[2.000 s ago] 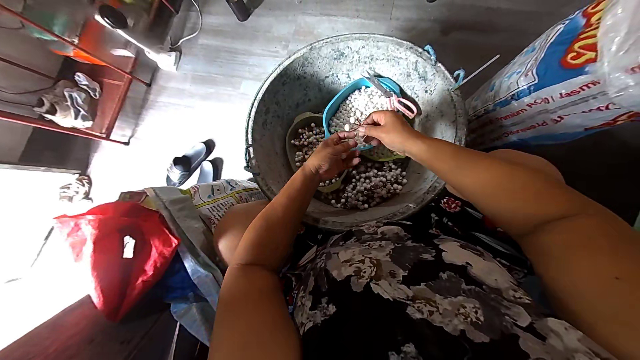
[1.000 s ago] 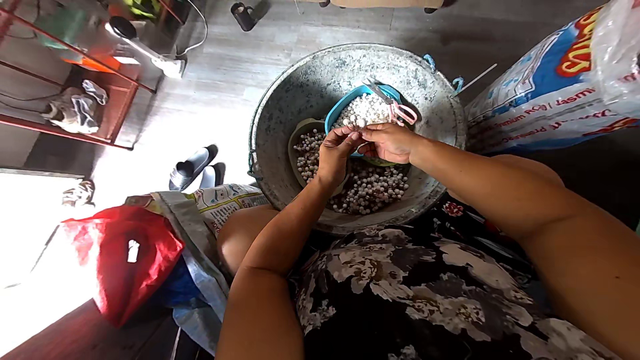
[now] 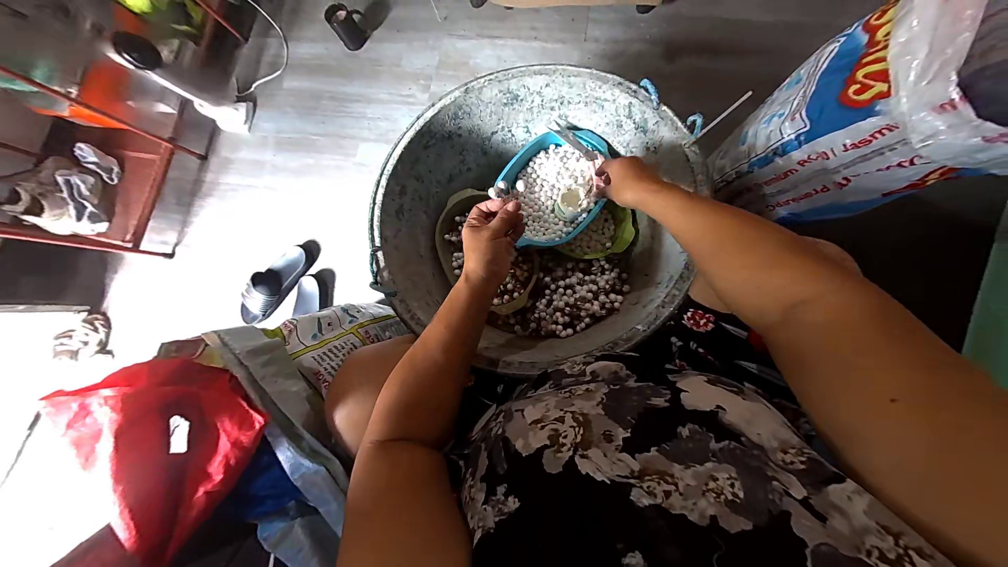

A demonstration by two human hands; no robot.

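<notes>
A large round grey tub [image 3: 425,165] holds several bowls and loose beads. In its upper part sits a blue plastic basket [image 3: 524,151] of white beads [image 3: 551,177]. My left hand [image 3: 492,232] pinches a small cluster of white beads [image 3: 504,189] at the basket's left edge. My right hand [image 3: 626,181] is closed on the handles of a pair of scissors [image 3: 579,142], whose blades point up and left over the basket. A small pale round container [image 3: 568,201] lies among the white beads. Under the basket are a green bowl [image 3: 626,232] and an olive bowl [image 3: 447,228]; brown and white beads [image 3: 579,295] lie loose below.
Right of the tub stands a printed rice sack [image 3: 819,126]. A red bag [image 3: 173,441] and a woven sack [image 3: 339,335] lie at the left. Slippers [image 3: 276,283] are on the floor near a red metal rack [image 3: 153,197]. A dark mug [image 3: 346,27] stands beyond the tub.
My hands have moved apart. My right hand has gone to the right and taken hold of the scissors, which lay on the basket before. My left hand stays near the basket's left side.
</notes>
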